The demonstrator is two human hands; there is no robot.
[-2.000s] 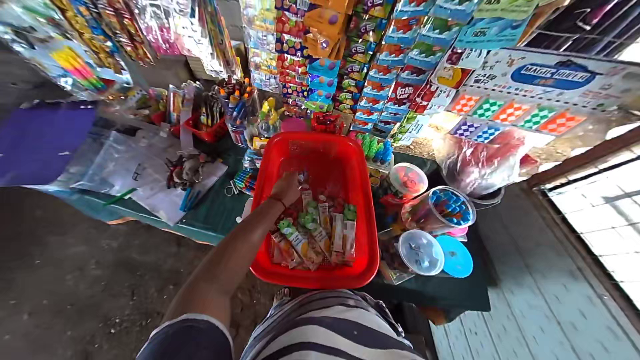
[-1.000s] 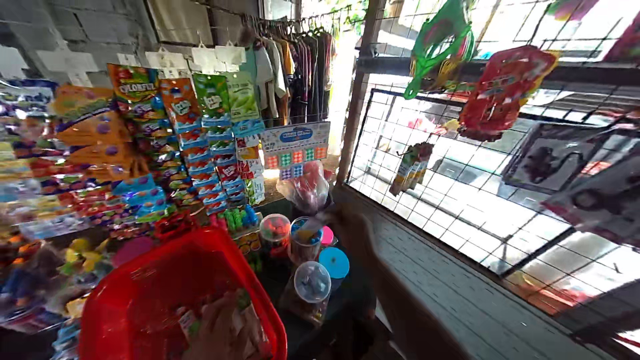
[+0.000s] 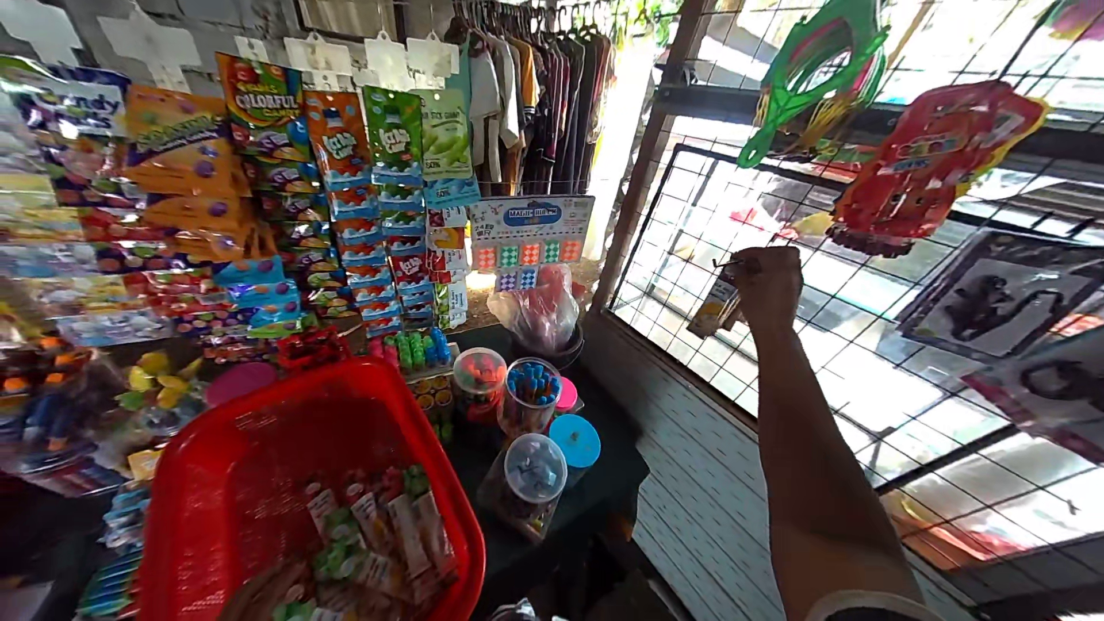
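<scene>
My right hand (image 3: 766, 280) is raised at the wire grid, its fingers closed around the top of a small bunch of slim packets (image 3: 714, 309). A thin dark hook or wire end sticks out left of the fingers. At the lower left is a red plastic basin (image 3: 185, 483) with many slim packets (image 3: 405, 535) with green and red tops lying in it. My left hand (image 3: 267, 593) seems to be low in the basin, partly cut off by the frame edge and dim; its fingers cannot be made out.
Clear jars (image 3: 528, 397) and a blue round lid (image 3: 575, 441) stand right of the basin on a dark-covered table. Candy packs (image 3: 354, 216) hang in strips behind. Green masks (image 3: 811, 78) and a red pack (image 3: 931, 164) hang on the wire grid (image 3: 828, 345). Clothes (image 3: 552, 103) hang at the back.
The view has swung right since the oldest frame. My right hand has gone from near the jars up to the packets hanging at the grid and has closed on them.
</scene>
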